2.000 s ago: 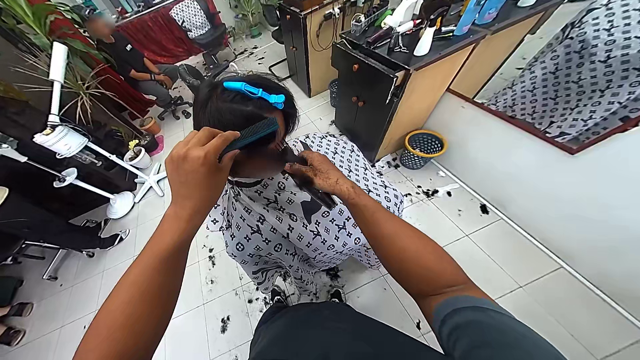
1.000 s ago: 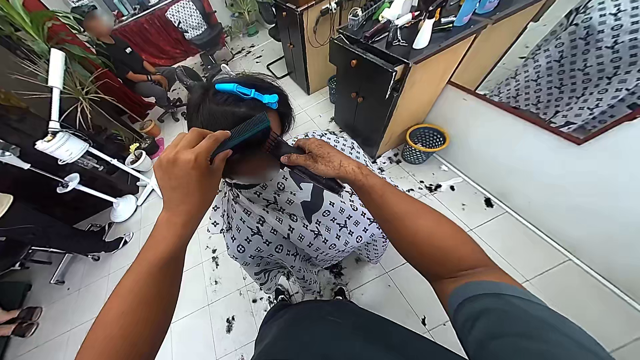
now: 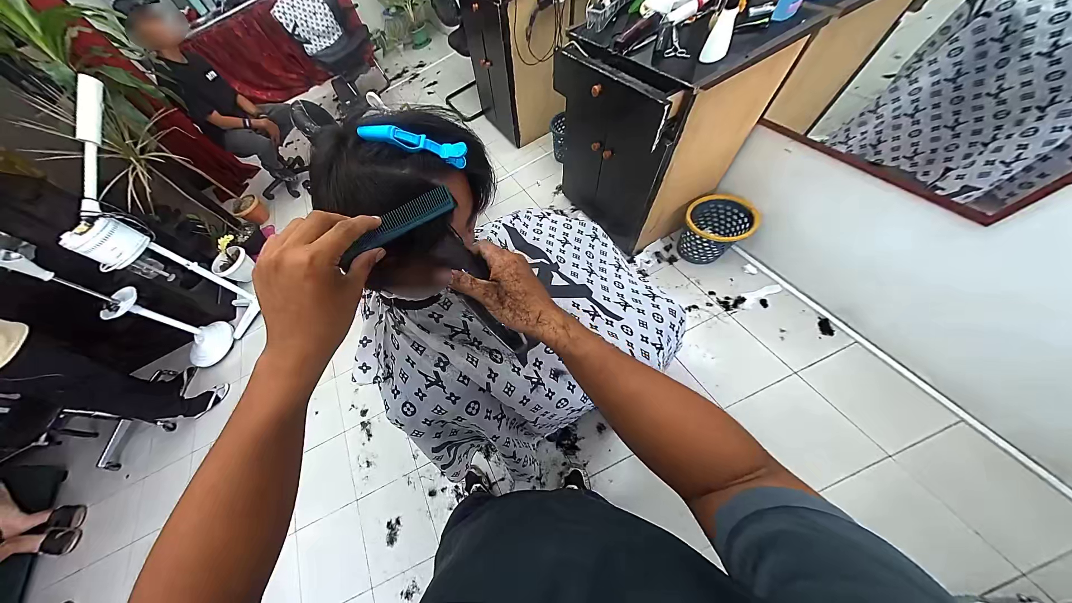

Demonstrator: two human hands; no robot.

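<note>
My left hand [image 3: 314, 272] holds a dark teal comb [image 3: 410, 218] between thumb and fingers, its teeth against the hair on the side of a seated person's head [image 3: 343, 167]. In my right hand [image 3: 515, 293] is a black hair clipper [image 3: 486, 322]; its upper end is beside the face, close to the comb, and my fingers partly cover it. A blue hair clip [image 3: 412, 144] sits in the dark hair on top. The person wears a white cape with a black pattern [image 3: 620, 285].
A black cabinet [image 3: 615, 151] with bottles and tools on top stands ahead, a yellow-rimmed basket [image 3: 722, 228] beside it. A white wheeled stand [image 3: 213, 343] is at left. Another person [image 3: 209, 100] sits behind. Cut hair [image 3: 394, 529] lies on the tiles.
The comb has tilted a little since two seconds ago and remains at the side of the head. Both hands keep their hold on the tools.
</note>
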